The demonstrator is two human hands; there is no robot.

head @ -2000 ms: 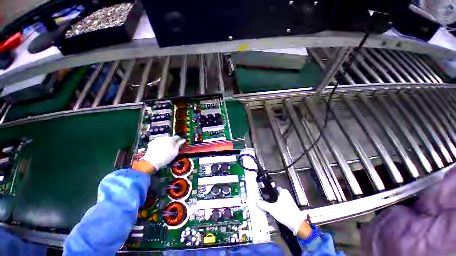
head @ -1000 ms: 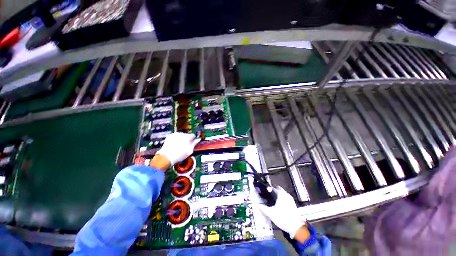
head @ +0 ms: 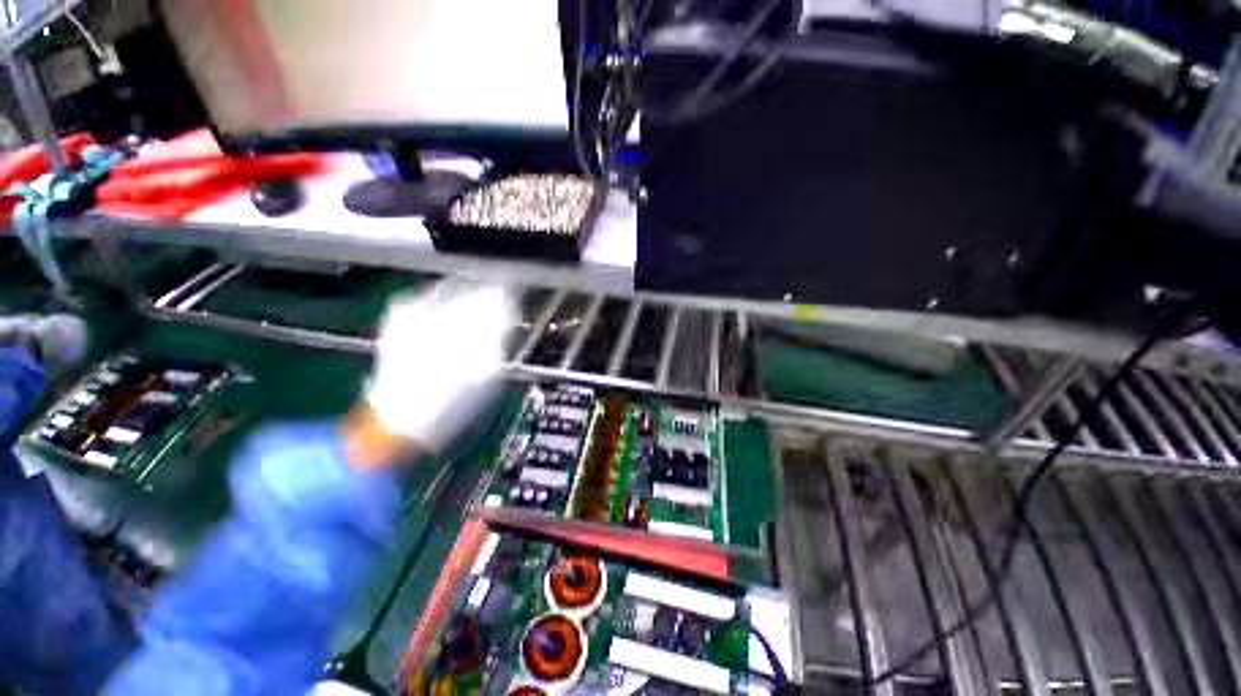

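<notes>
My left hand (head: 442, 364), in a white glove, is raised over the conveyor left of the boards, below the screw tray. It is blurred, so its fingers and anything in them cannot be made out. The toroid board (head: 610, 639) lies nearest, with orange-copper rings and white strips, cut off by the bottom edge. A red edge strip (head: 653, 548) runs along its far side. The transformer board (head: 599, 462), with its amber column, lies just beyond. My right hand is out of the picture. A piece of black cable shows at the toroid board's right side; the screwdriver body is not visible.
The screw tray (head: 524, 214) stands on the shelf (head: 340, 248) beside a monitor (head: 381, 68). A large black box (head: 871, 177) fills the shelf's right. Another person's gloved hand (head: 52, 336) and blue sleeve are at far left near another board (head: 129, 411). Metal rollers (head: 953, 571) lie right.
The view has swung up and left, bringing in the monitor and another person. My left hand has left the boards' red strip and moved up and left. My right hand has gone out of view.
</notes>
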